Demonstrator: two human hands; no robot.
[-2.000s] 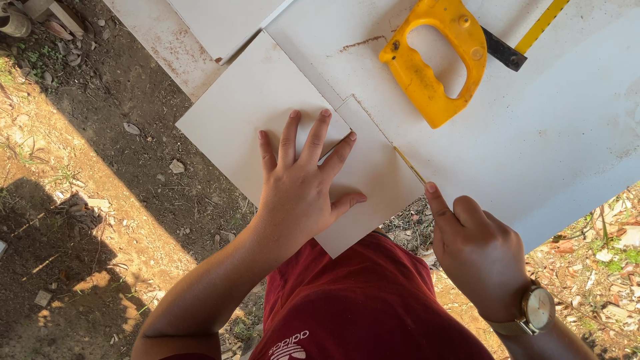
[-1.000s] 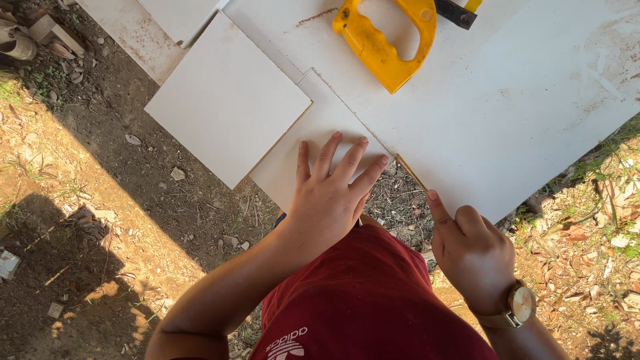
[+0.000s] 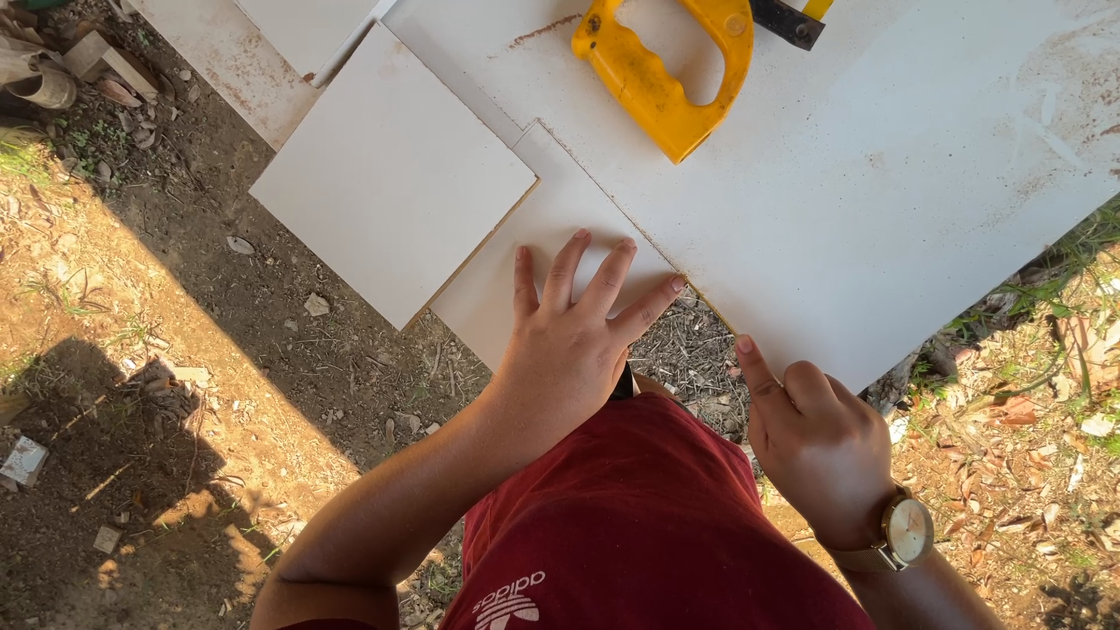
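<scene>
My left hand [image 3: 573, 341] lies with fingers spread on a white board section [image 3: 560, 210], its index fingertip at the near end of a thin dark line [image 3: 612, 197]. A loose white square panel [image 3: 398, 175] rests left of it, with a brown edge. My right hand [image 3: 809, 429] is at the near edge of the large white board [image 3: 857, 192], index finger extended to that edge and the others curled; whether they hold anything is hidden. A yellow saw handle [image 3: 647, 87] lies on the large board, its black and yellow parts running out of view.
More white panels [image 3: 306, 26] lie at the upper left. Below is dirt ground with dry leaves and wood scraps [image 3: 114, 66]. A pale block [image 3: 24, 461] lies at the far left. My torso is close to the board's near edge.
My left hand has moved right, off the square panel and onto the board section beside the line. My right hand stays near the board's edge. The view has shifted somewhat.
</scene>
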